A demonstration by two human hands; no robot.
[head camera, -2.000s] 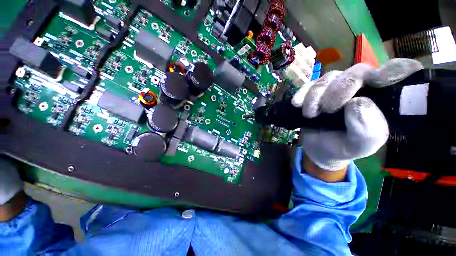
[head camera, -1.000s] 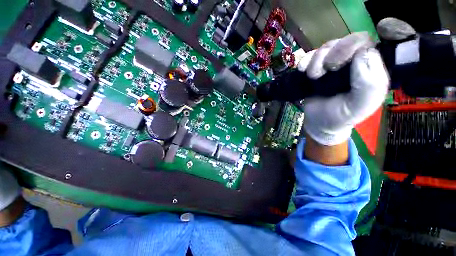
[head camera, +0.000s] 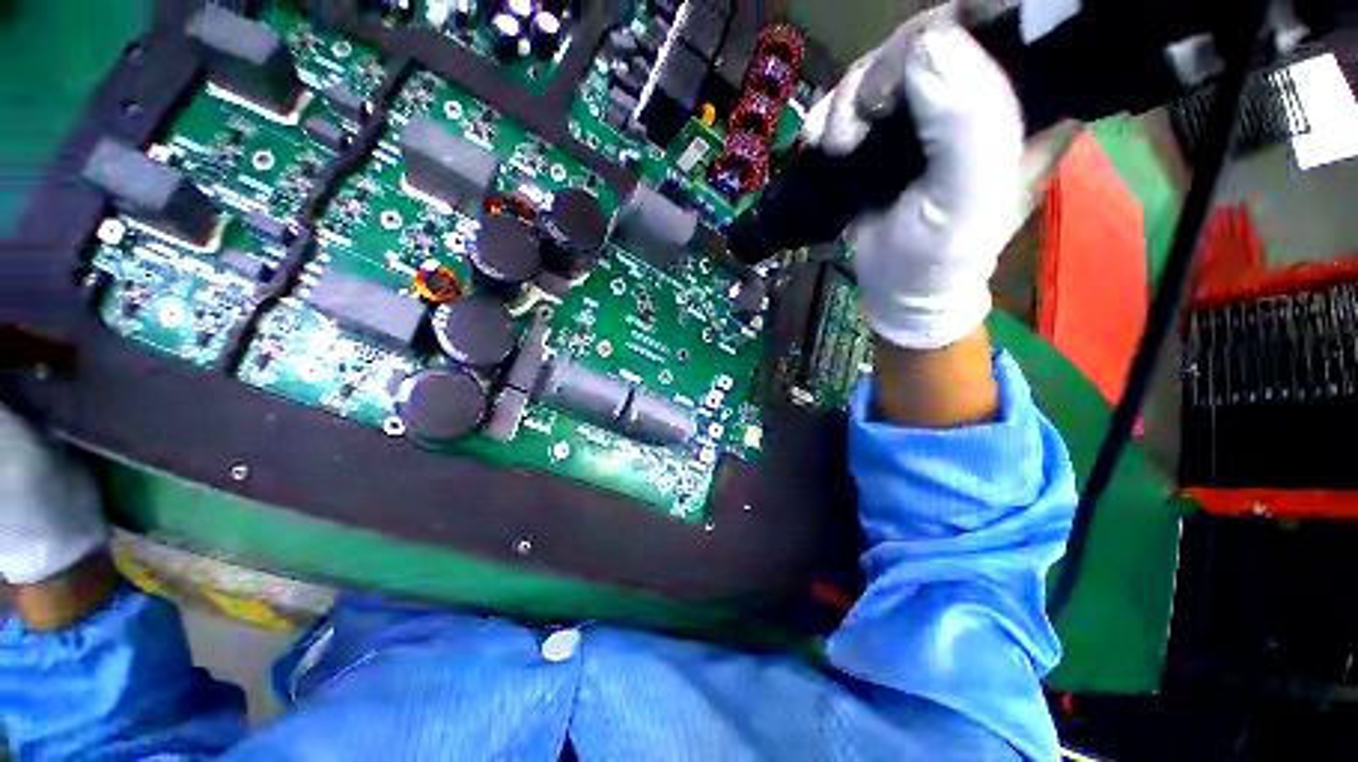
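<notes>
A green circuit board (head camera: 618,320) crowded with parts lies in a dark pallet frame (head camera: 447,506) in front of me. My right hand (head camera: 938,194), in a white glove, grips a thick black electric screwdriver (head camera: 834,194). The driver slants down to the left, its tip end over the board's right part beside a grey heatsink (head camera: 655,221); whether the tip touches is hidden. My left hand (head camera: 42,499), gloved, is at the left edge, cut off by it, beside the pallet; its fingers and any hold are unclear.
A red flat sheet (head camera: 1095,268) lies right of my right hand. A black cord (head camera: 1154,350) hangs down past my right sleeve. Black slotted racks (head camera: 1266,357) with red edges stand at the far right. The green bench mat (head camera: 1117,551) shows around the pallet. Yellow floor tape shows at lower left.
My right hand and the screwdriver have moved left and up, and the driver slants more steeply. The cord has come into view. My left hand shows a little more. The board has shifted slightly in view.
</notes>
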